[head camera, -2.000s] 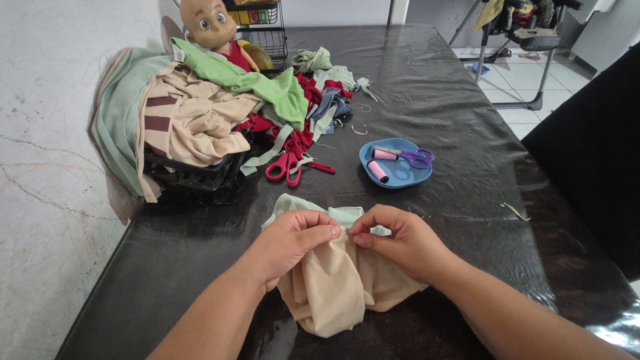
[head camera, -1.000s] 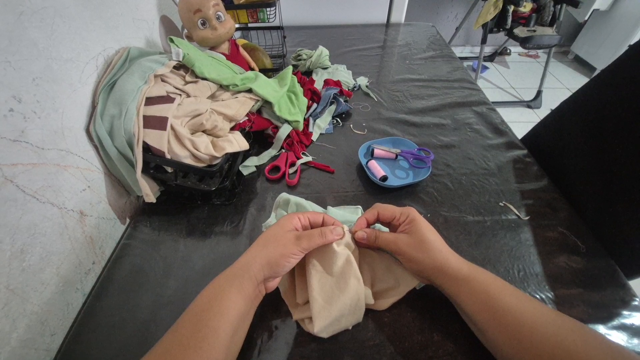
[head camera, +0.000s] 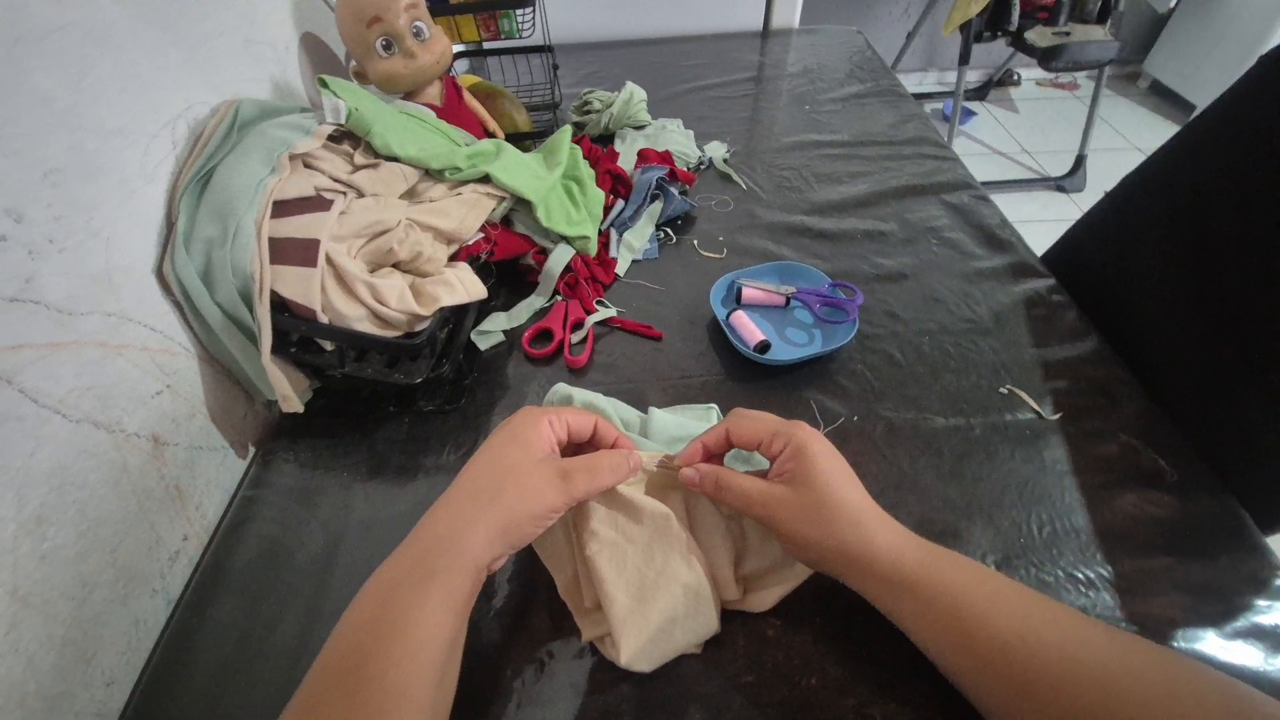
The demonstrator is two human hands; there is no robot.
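A beige cloth (head camera: 650, 560) lies bunched on the dark covered table, with pale green cloth (head camera: 640, 420) along its far edge. My left hand (head camera: 550, 480) pinches the beige edge between thumb and forefinger. Close to its right, my right hand (head camera: 775, 480) pinches the same edge, where the fabric is gathered in small folds between the fingertips. Whether a needle or pin is there cannot be told. Beyond the hands, a blue dish (head camera: 790, 340) holds two pink thread spools (head camera: 748, 331) and purple-handled scissors (head camera: 825, 300). Red-handled scissors (head camera: 560, 332) lie to the left of the dish.
At the left, a black plastic basket (head camera: 380, 345) is heaped with beige and green cloth. Fabric scraps (head camera: 640, 180) spill beside it. A doll (head camera: 405, 50) and a black wire rack (head camera: 525, 85) stand behind. Loose thread lies at the right, near a black chair back (head camera: 1190, 250).
My fingertips have drawn slightly apart along the beige edge, so more of the gathered fabric shows between them. Both hands keep their pinch on the cloth.
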